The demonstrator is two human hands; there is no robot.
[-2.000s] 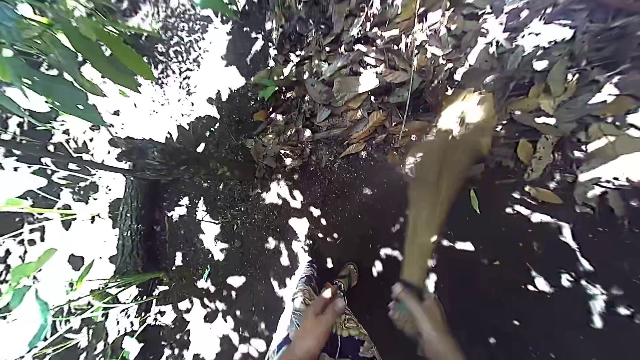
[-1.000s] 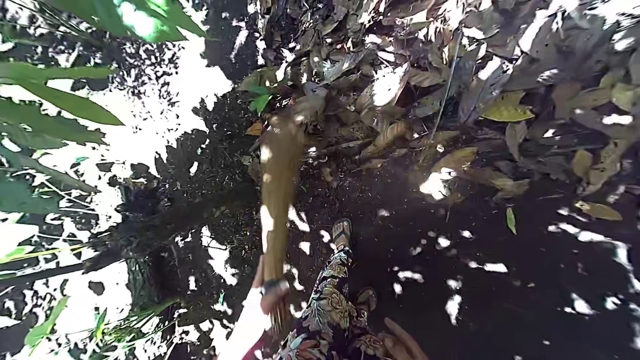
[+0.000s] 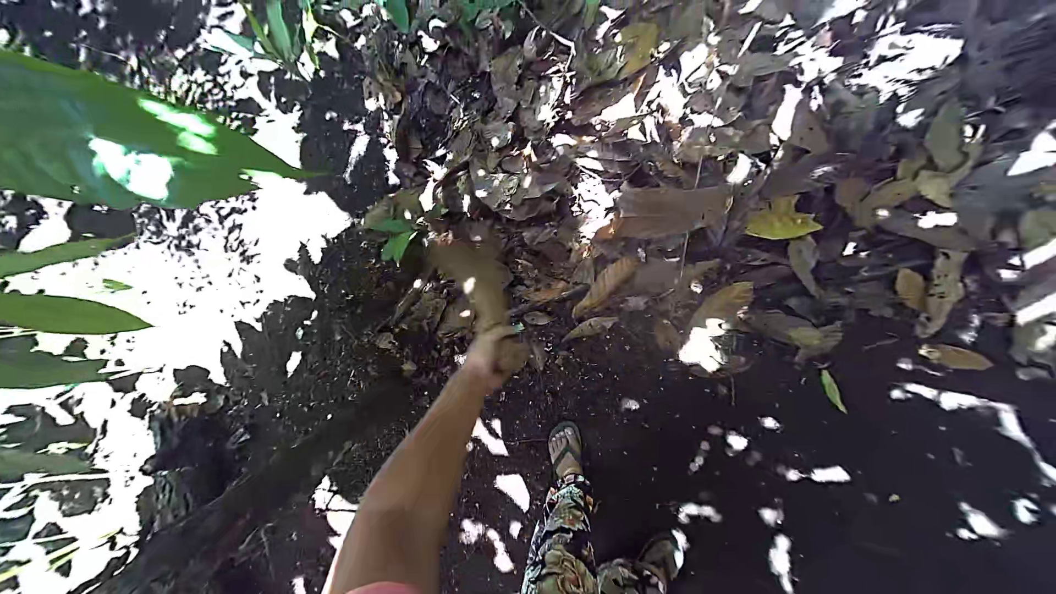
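My left hand [image 3: 497,353], on an arm that reaches up from the bottom edge, is closed around the narrow end of a short tan hand broom [image 3: 474,276]. Motion blurs the broom, whose wider part points up and to the left, over the lower edge of a heap of dry brown leaves [image 3: 606,289]. Some leaves beneath it are hidden. My right hand is out of view.
My sandalled foot [image 3: 566,450] stands on dark soil [image 3: 660,478], with the other foot lower right. A large green leaf [image 3: 99,140] juts in from the left. A dark log or stump [image 3: 190,470] lies lower left, and a small green seedling [image 3: 398,239] grows near the broom.
The broom was in my right hand two seconds ago; my left hand held it one second ago and has since moved up toward the leaves. My right hand has left the view.
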